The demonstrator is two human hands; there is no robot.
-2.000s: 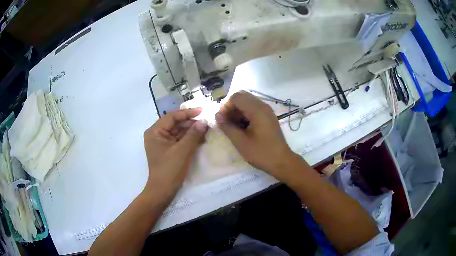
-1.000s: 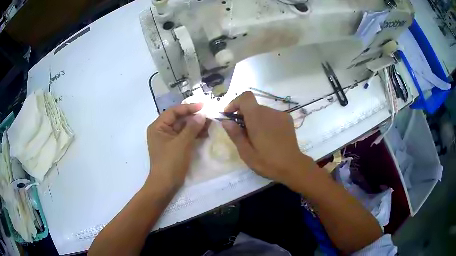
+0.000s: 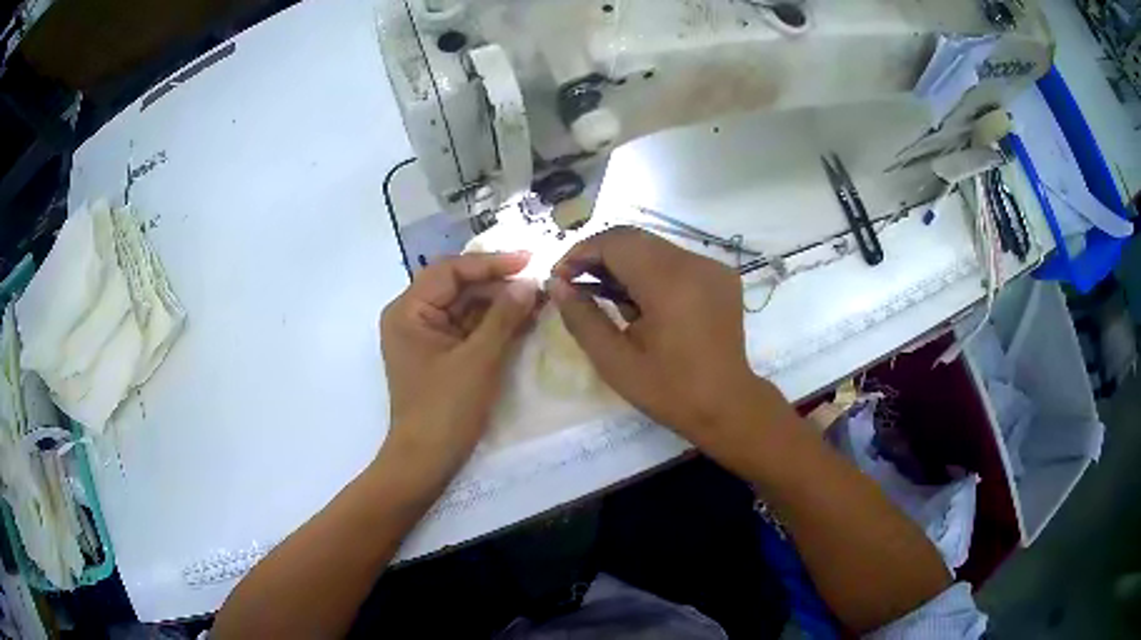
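Observation:
A cream fabric workpiece (image 3: 557, 369) lies on the table below the lit needle area, partly under my hands and washed out by glare. My left hand (image 3: 453, 344) pinches its upper edge between thumb and fingertips. My right hand (image 3: 663, 331) is just to the right, its fingertips almost touching the left ones. It is closed around small dark thread snips (image 3: 603, 290), mostly hidden in the fingers. The presser foot and needle are lost in the bright light just above my fingertips, under the left end of the sewing machine (image 3: 701, 75).
Stacked cream pieces (image 3: 100, 319) lie at the left, above a teal basket (image 3: 98, 525). A second pair of snips (image 3: 851, 210) and tweezers (image 3: 688, 231) lie right of my hands. Pale strips (image 3: 982, 244) hang at the right edge, near a blue tray (image 3: 1045, 188) and a scrap bin (image 3: 1032, 425).
The snips in my right hand showed more clearly a second ago and are now more covered by the fingers. Both hands have shifted slightly right in the picture, as has the machine.

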